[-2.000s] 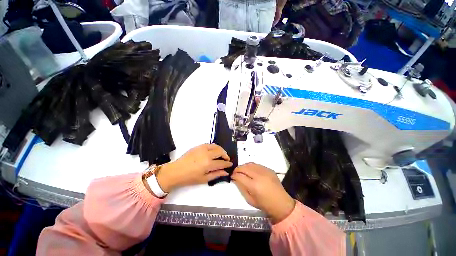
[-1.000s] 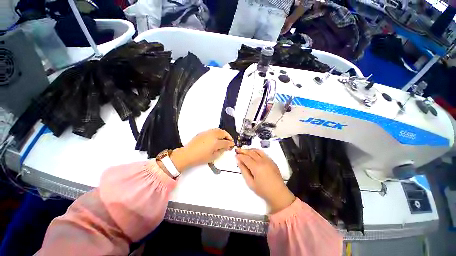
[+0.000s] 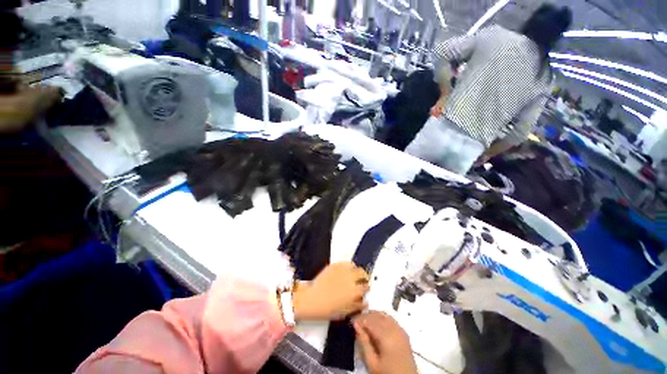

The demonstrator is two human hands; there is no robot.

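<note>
A dark cut piece (image 3: 341,342) lies on the white table left of the needle area, its far end (image 3: 377,237) showing beyond my hands. My left hand (image 3: 330,291) is closed on its middle, fingertips at its right edge. My right hand (image 3: 385,343) pinches its right edge just nearer to me; the lower part of this hand is cut off by the bottom of the picture. The white sewing machine (image 3: 505,285) stands to the right. The presser foot is blurred.
Curved dark strips (image 3: 314,226) lie left of the work, with a ruffled bundle (image 3: 256,164) beyond. More dark strips (image 3: 505,340) lie under the machine arm. A white tub (image 3: 344,134) is behind. A person in a checked shirt (image 3: 494,80) stands beyond.
The view has swung left and up, showing more of the room. The cut piece and both hands have moved from the needle to its left.
</note>
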